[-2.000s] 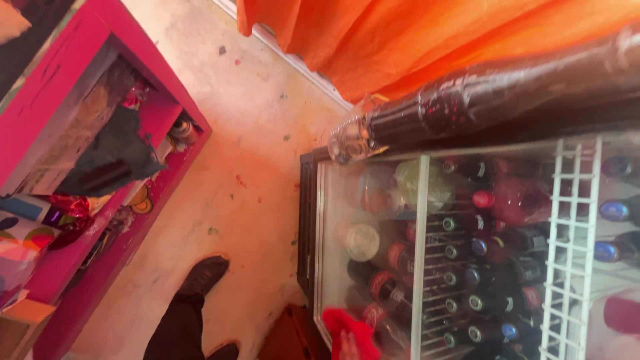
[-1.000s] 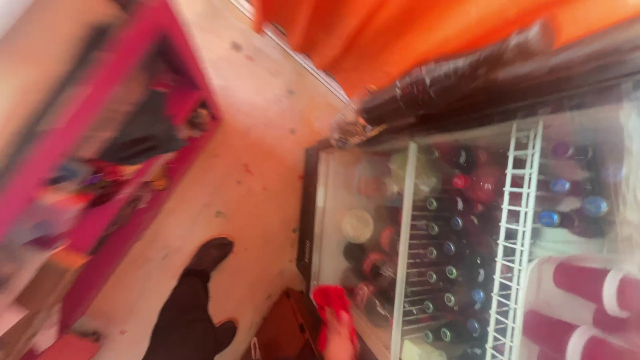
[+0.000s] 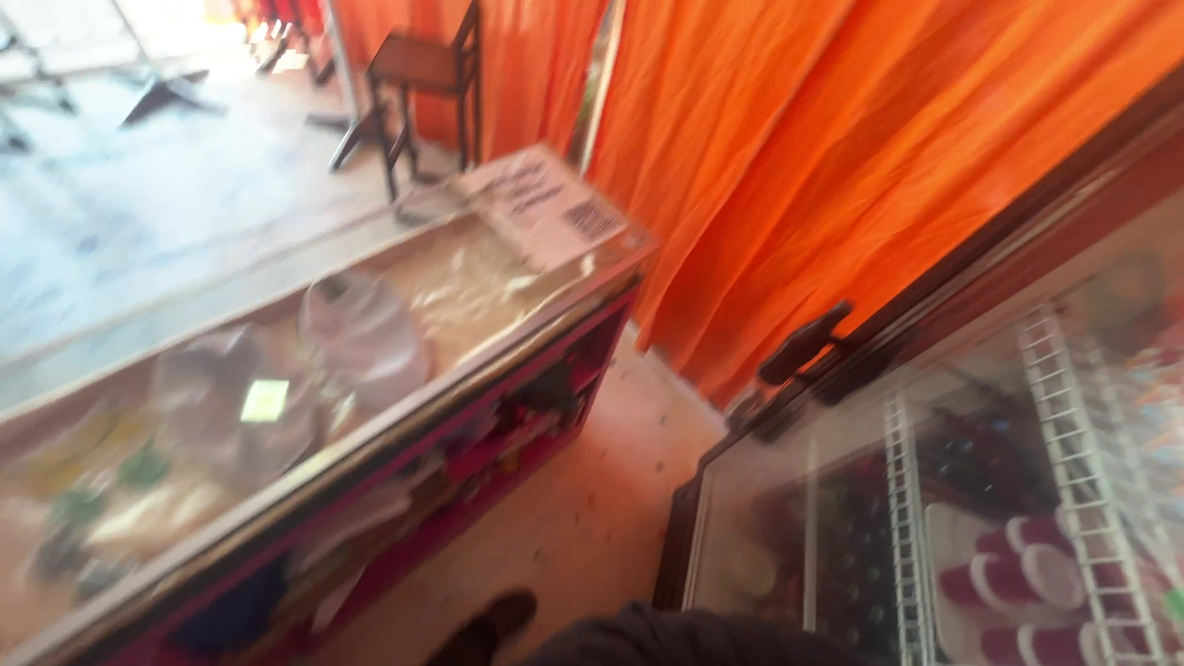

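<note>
Neither of my hands shows in the head view. A glass-front fridge point(image 3: 758, 518) stands at the lower right, with white wire shelves point(image 3: 1078, 462) inside. Maroon cups with white rims point(image 3: 994, 569) lie on one of its shelves, and dark bottles to their left are blurred. A dark door handle point(image 3: 805, 342) sticks out at the fridge's upper edge. Part of my dark clothing point(image 3: 666, 638) and one dark shoe point(image 3: 509, 615) are at the bottom edge.
A long counter point(image 3: 305, 462) with pink shelving below runs along the left, bearing clear plastic bags point(image 3: 361, 333) and a printed sign point(image 3: 546, 208). Orange curtains point(image 3: 740, 139) hang behind. A dark chair point(image 3: 421, 65) stands beyond the counter. Speckled floor point(image 3: 610, 444) shows between counter and fridge.
The view has swung up and left, bringing the counter top and chair in. The hand with a red cloth, at the fridge glass earlier, is out of view.
</note>
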